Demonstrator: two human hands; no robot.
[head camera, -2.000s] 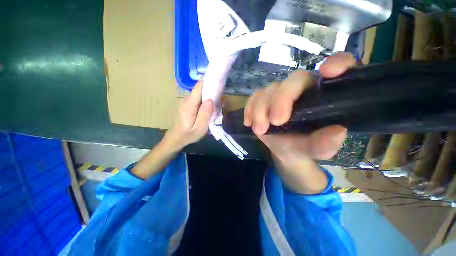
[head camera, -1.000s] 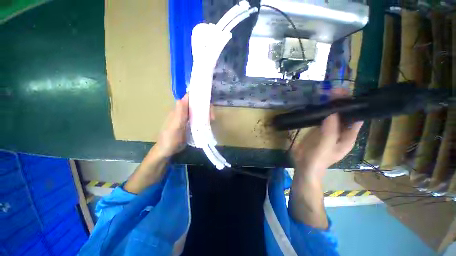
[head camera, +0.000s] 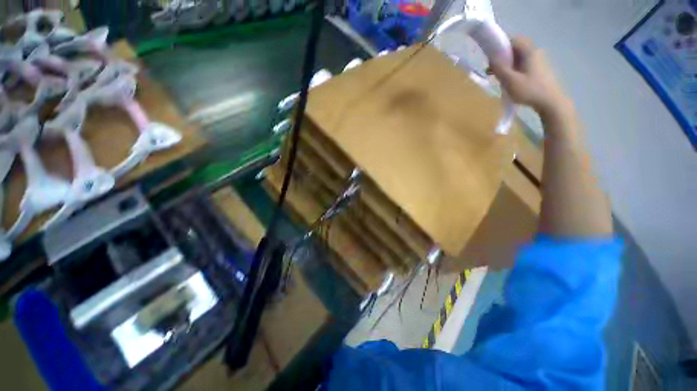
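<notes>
My right hand (head camera: 529, 75) reaches out at the upper right and grips a curved white-and-pink housing (head camera: 489, 40) by its middle, over the far right part of the stacked cardboard dividers (head camera: 413, 122). Thin dark wires trail from the housing to the left. My left hand is out of the picture. The black electric screwdriver (head camera: 252, 309) is in no hand, beside the screw feeder (head camera: 126, 290) at the lower left, with its cord (head camera: 299, 126) running up across the view. White housing ends and dark lead wires stick out between the dividers.
Several pink-and-white housings (head camera: 76, 153) lie on cardboard at the left. A blue tray (head camera: 53, 344) is beside the feeder. Blue containers (head camera: 382, 27) are at the top. A framed board (head camera: 672, 53) is on the right wall. Yellow-black tape (head camera: 447, 309) marks the floor.
The view has swung right to the divider stack. My right hand has let go of the screwdriver and now holds a housing. My left hand, earlier on a housing, has left the picture.
</notes>
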